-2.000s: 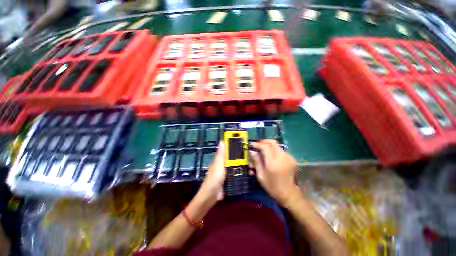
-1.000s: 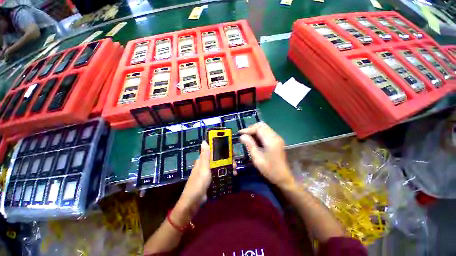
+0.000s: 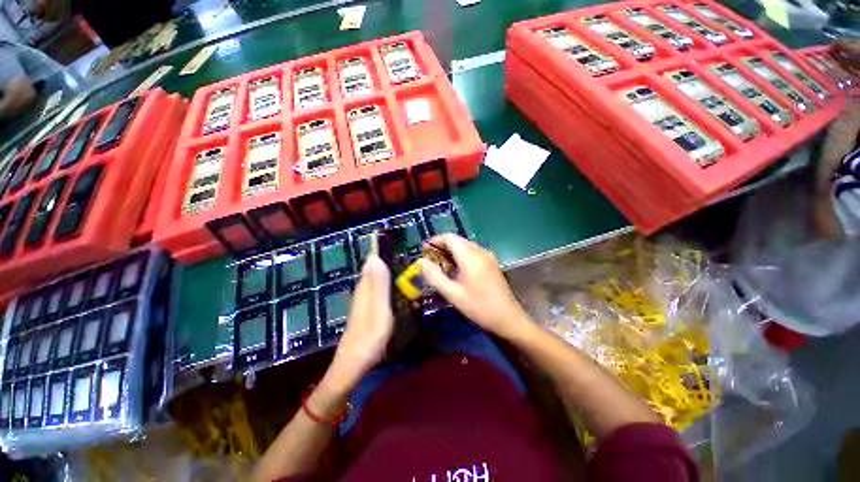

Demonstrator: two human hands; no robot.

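Observation:
My left hand holds a black keypad phone, now turned nearly edge-on, so its screen face is hidden. My right hand is just right of it, with thumb and fingers pinched on a bright yellow liner. Whether the liner still touches the phone is unclear. A thin dark tool may also be in my right fingers; it is too small to tell. Under and left of my hands lies a clear lens tray with black-framed lenses, its raised row against the foam tray.
A red-orange foam tray holds pale unfinished handsets. More foam trays stand right and left, the left with black phones. Stacked lens trays sit lower left. A white wipe lies between trays. Yellow waste fills clear bags below.
The phone has turned from face-up to nearly edge-on. The yellow liner, flat over its screen before, is now tilted at my right fingers. The view has shifted, moving the trays left.

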